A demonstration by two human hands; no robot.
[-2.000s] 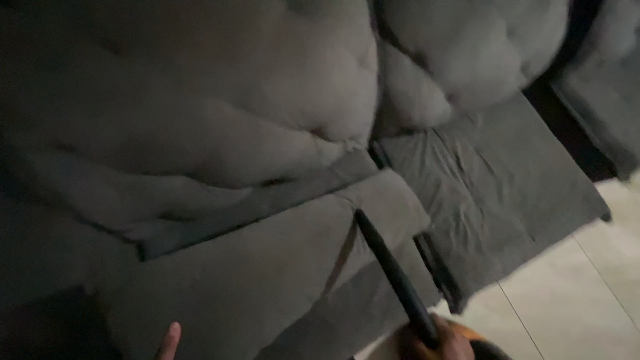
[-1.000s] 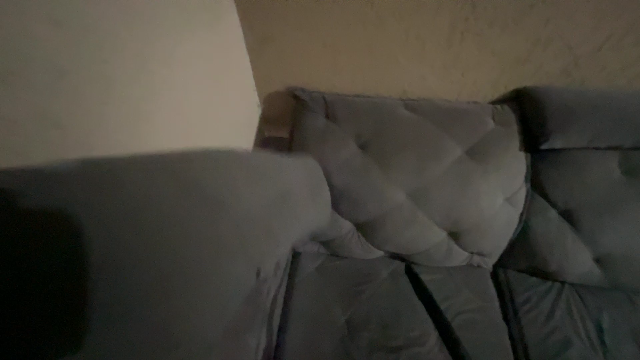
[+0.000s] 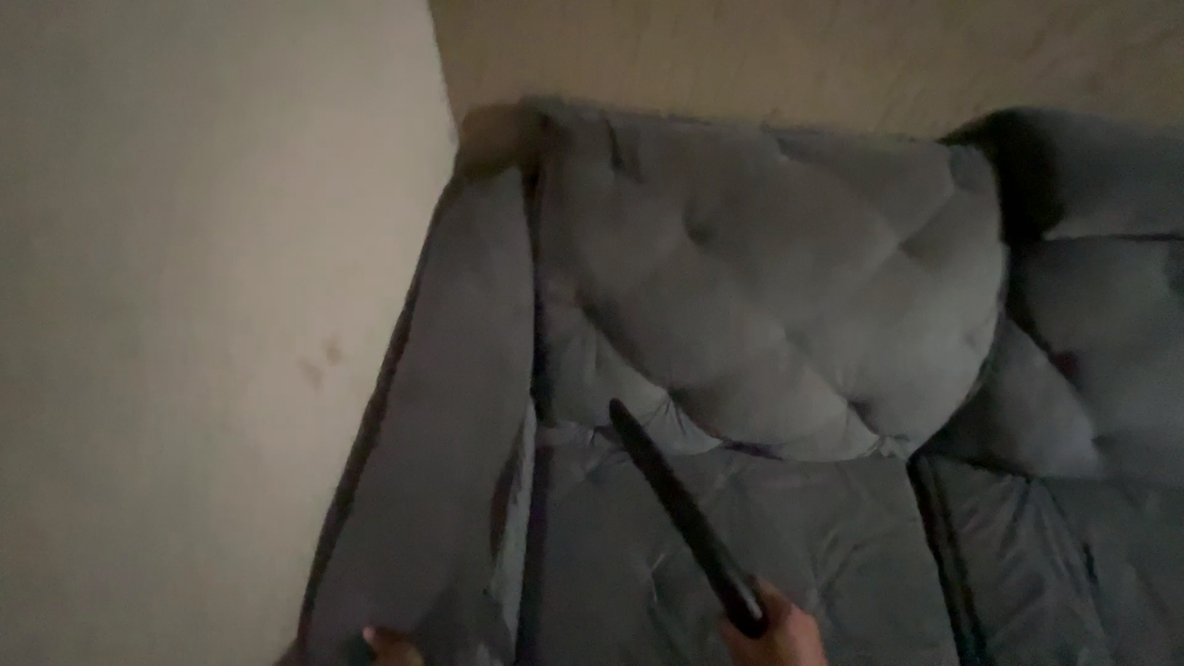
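My right hand (image 3: 782, 629) is closed around a black tube-shaped wand (image 3: 689, 518), whose far tip rests at or just above the line where the grey tufted back cushion (image 3: 758, 305) meets the seat cushion (image 3: 740, 555). At the bottom left, my left hand (image 3: 393, 646) shows only in part, by the grey sofa armrest (image 3: 453, 388). Whether it grips the armrest fabric cannot be told.
A pale wall (image 3: 203, 277) with small marks runs along the left of the armrest, and a tan wall (image 3: 740, 55) stands behind the sofa. More grey back cushions (image 3: 1110, 324) and a wrinkled seat cushion (image 3: 1045, 555) continue at the right.
The view has swung from a loose cushion and tiled floor to the sofa's corner by the walls. The large blurred grey shape at the left one second ago is gone, and the wand is in view again.
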